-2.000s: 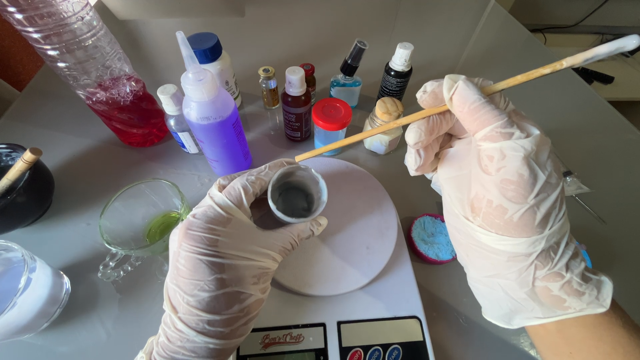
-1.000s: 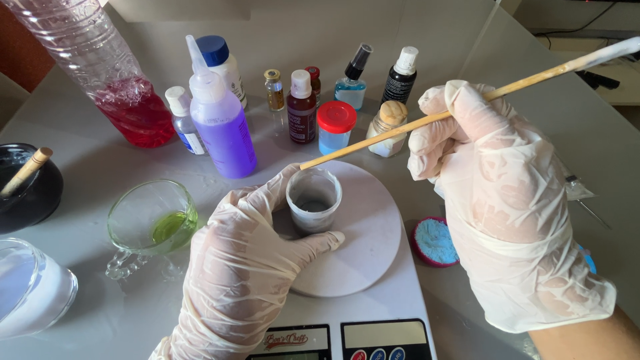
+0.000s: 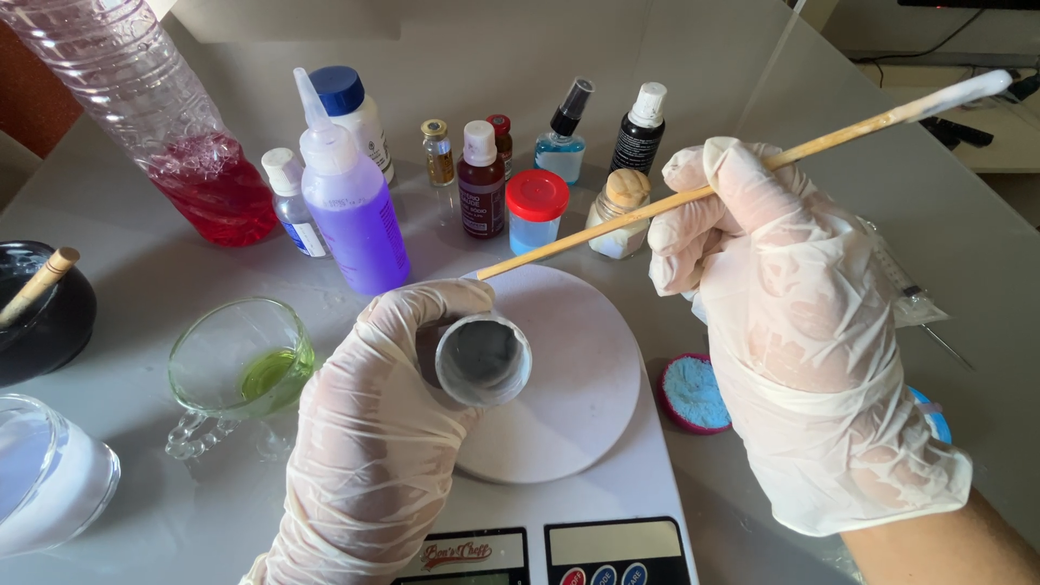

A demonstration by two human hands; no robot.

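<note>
My gloved left hand grips a small cup, its mouth tilted toward the camera and grey material showing inside. The cup is over the left part of the round platform of a white digital kitchen scale. Between the fingers of my gloved right hand, a thin wooden stick is held aslant. The stick's upper right end is coated white, and its bare lower end is just above my left fingers. Beneath the right hand, a pink-rimmed dish holds light blue powder.
Behind the scale stand a purple-filled squeeze bottle, a red-lidded jar, a cork-topped jar and several small bottles. At left are a plastic bottle of red liquid, a glass cup with green liquid, a black mortar and a white-filled glass. A syringe lies at right.
The cup's mouth tips more toward the camera than one second ago, showing its inside more fully. The right hand keeps nearly the same place with the stick.
</note>
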